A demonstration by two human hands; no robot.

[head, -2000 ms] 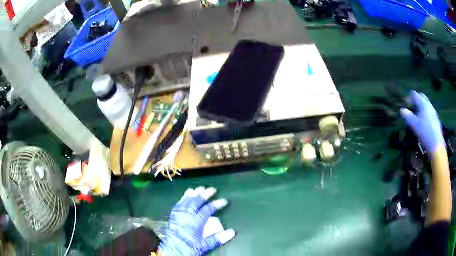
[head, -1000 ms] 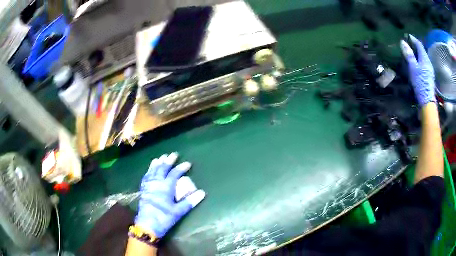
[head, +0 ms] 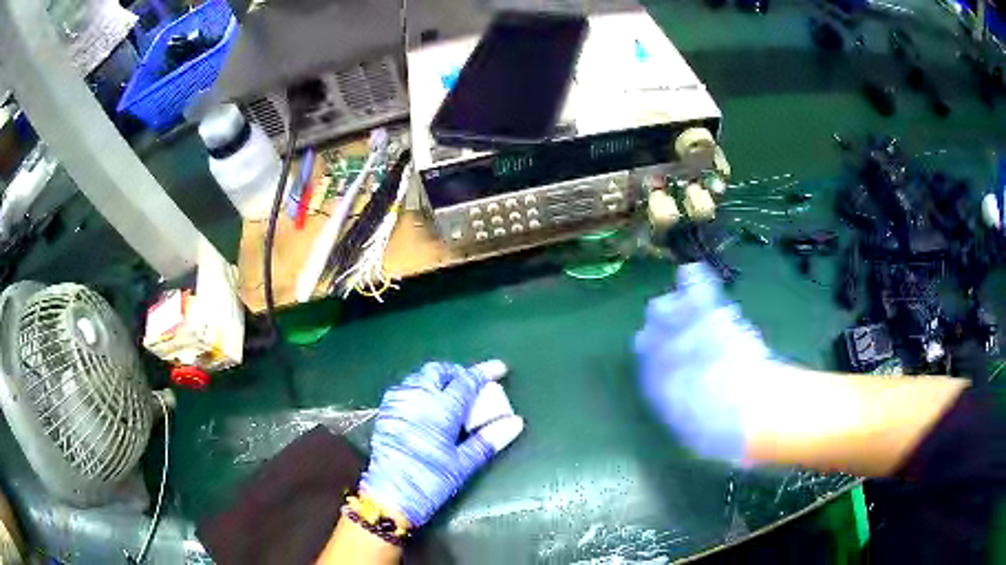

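Note:
My left hand (head: pixel 436 436), in a blue-white glove with pale fingertips, rests on the green mat at lower centre. It is closed around a small white test socket (head: pixel 485 408) that shows between thumb and fingers. My right hand (head: pixel 701 364), gloved and blurred, is over the mat below the meter's right corner; whether it holds anything cannot be told. Dark cord (head: pixel 706 245) shows just above its fingers, beneath the cream terminals (head: pixel 681 208). The beige electronic load (head: pixel 530 210) has faint lit digits. A pile of black power adapters (head: pixel 910 254) lies at right.
A black smartphone (head: pixel 513 77) lies on the meter. Left of it are a brown board (head: pixel 419 265) with pens and cable ties, a white bottle (head: pixel 239 160), a small carton (head: pixel 196 329) and a grey fan (head: pixel 77 381). A blue bin (head: pixel 177 66) stands behind. Dark cloth (head: pixel 281 497) lies under my left forearm.
My right hand has moved left from the adapter pile to below the terminals. My left hand's fingers have drawn in around the white socket. The view has shifted back toward the left.

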